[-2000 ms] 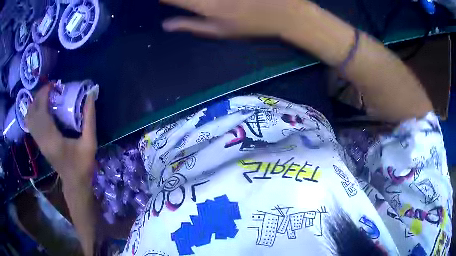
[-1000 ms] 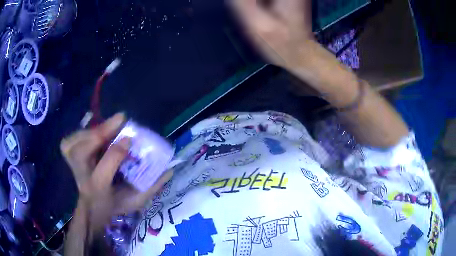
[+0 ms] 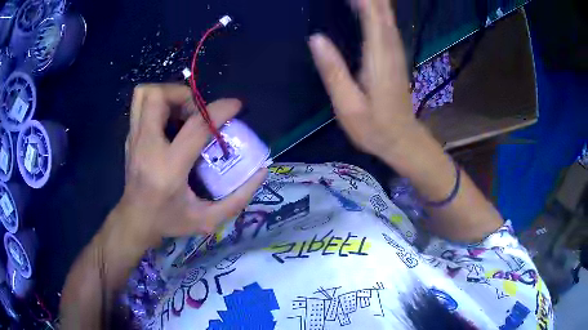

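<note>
A white, lilac-looking housing is held in my left hand, fingers around its sides, above the bench's front edge. A white squarish insert sits in its upward face. Red and dark lead wires rise from the insert past my fingertips and end in two small white connector plugs. My right hand is at the upper middle, fingers spread, slightly blurred, apart from the housing, with nothing seen in it. Its upper fingertips are cut off by the picture's top edge.
Spoked housing ends stand in rows along the left side. Tiny dark and bright screws lie scattered on the black surface. An open cardboard box with purple-white parts is at the right, below the green bench edge. Dark cables cross it.
My left hand has brought the housing from the left rows toward the middle and turned it, so the insert and wires show. My right hand has shifted, fingers now spread upward.
</note>
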